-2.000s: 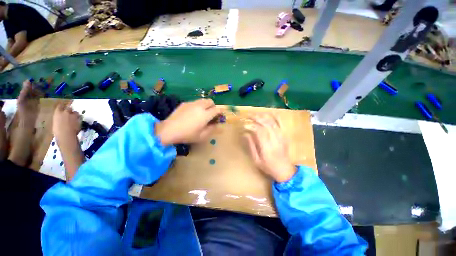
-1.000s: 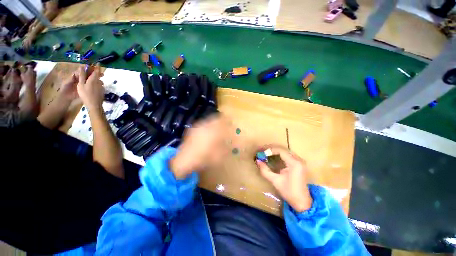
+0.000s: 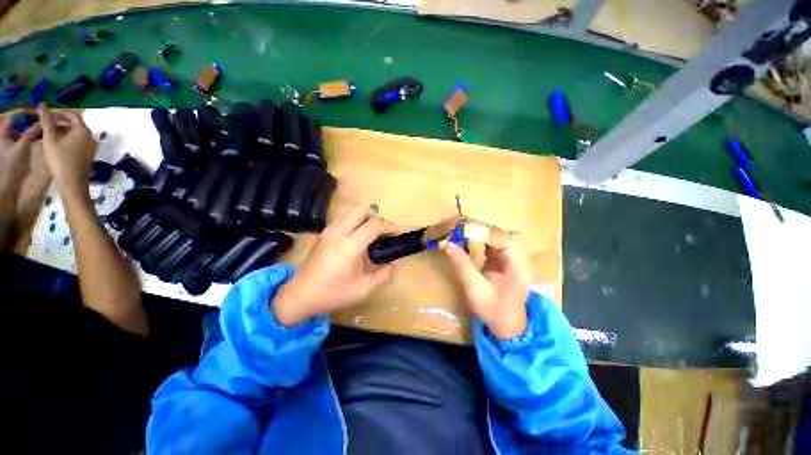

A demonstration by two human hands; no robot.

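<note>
My left hand (image 3: pixel 336 269) holds a glossy black plastic housing (image 3: pixel 397 246) above the tan cardboard mat (image 3: pixel 525 191), its end pointing right. My right hand (image 3: pixel 494 280) grips a blue battery (image 3: pixel 458 236) with a brown-faced part (image 3: pixel 439 233) and a small white part (image 3: pixel 477 233) at the fingertips. The blue and brown pieces meet the right end of the housing; how far they are inside cannot be told. A thin dark stick-like tool (image 3: pixel 458 204) lies on the mat just beyond my right fingers.
Rows of stacked black shells (image 3: pixel 240 191) lie left of the mat. The green conveyor belt (image 3: pixel 498 62) across the back carries scattered batteries and boards. A grey metal post (image 3: pixel 662 115) rises at right beside a dark green surface (image 3: pixel 654 267). Another person's hands (image 3: pixel 64 147) work at far left.
My left hand, blurred over the mat's left side one second ago, now holds a black housing against the pieces in my right hand. My right hand has turned and raised the battery. The view has shifted.
</note>
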